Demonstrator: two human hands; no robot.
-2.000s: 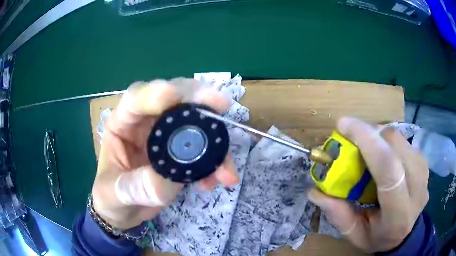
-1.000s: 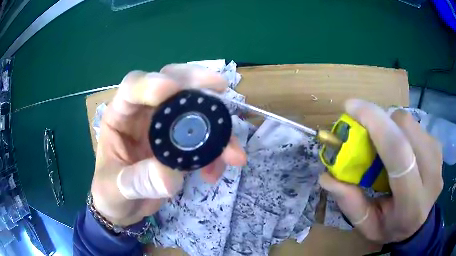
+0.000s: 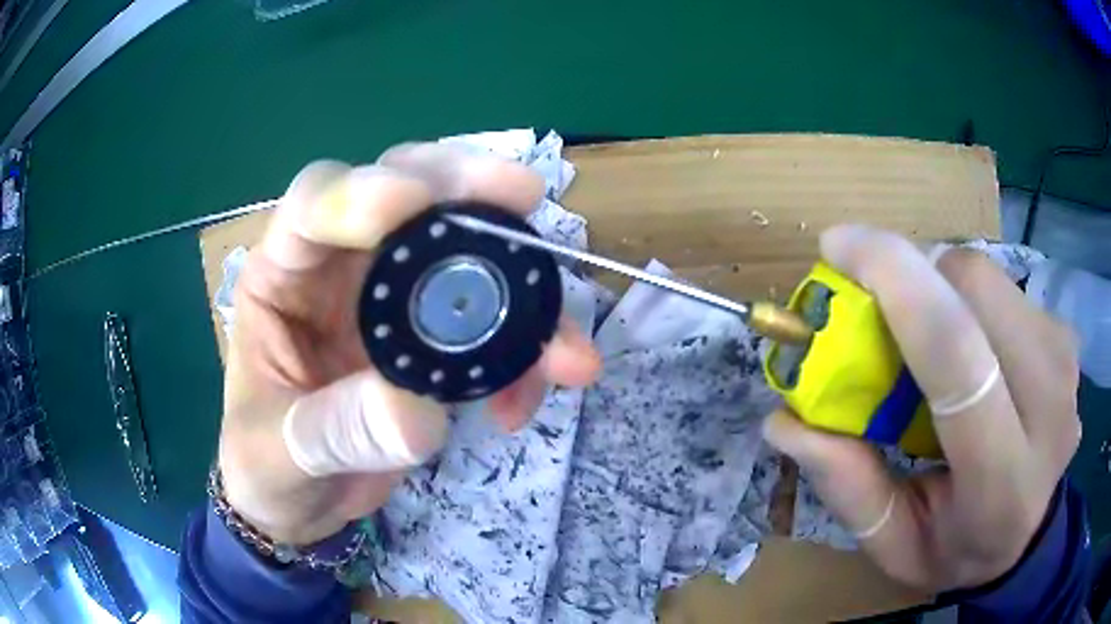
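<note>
My left hand (image 3: 335, 354), with whitish finger covers, holds a round black part (image 3: 405, 347) by its edge, its face towards the camera. The part has a grey metal-like centre and a ring of pale dots. My right hand (image 3: 962, 402), also with finger covers, is shut on a yellow handheld tool (image 3: 847, 366) with a blue band. A brass-coloured collar (image 3: 777, 323) leads to a thin silver shaft (image 3: 646, 277). The shaft's tip lies over the upper face of the part, near the dots; whether it touches cannot be told.
Stained white wipes (image 3: 658, 414) lie on a tan board (image 3: 780, 183) below the hands, on a green mat (image 3: 585, 67). A thin dark metal shape (image 3: 124, 402) lies left of the board. A translucent white container (image 3: 1072, 317) stands at the right. Clear trays (image 3: 37, 512) line the left edge.
The shaft tip was at the part's upper right a second ago; now it lies further left, across its upper face. The board and wipes appear slightly higher in the view.
</note>
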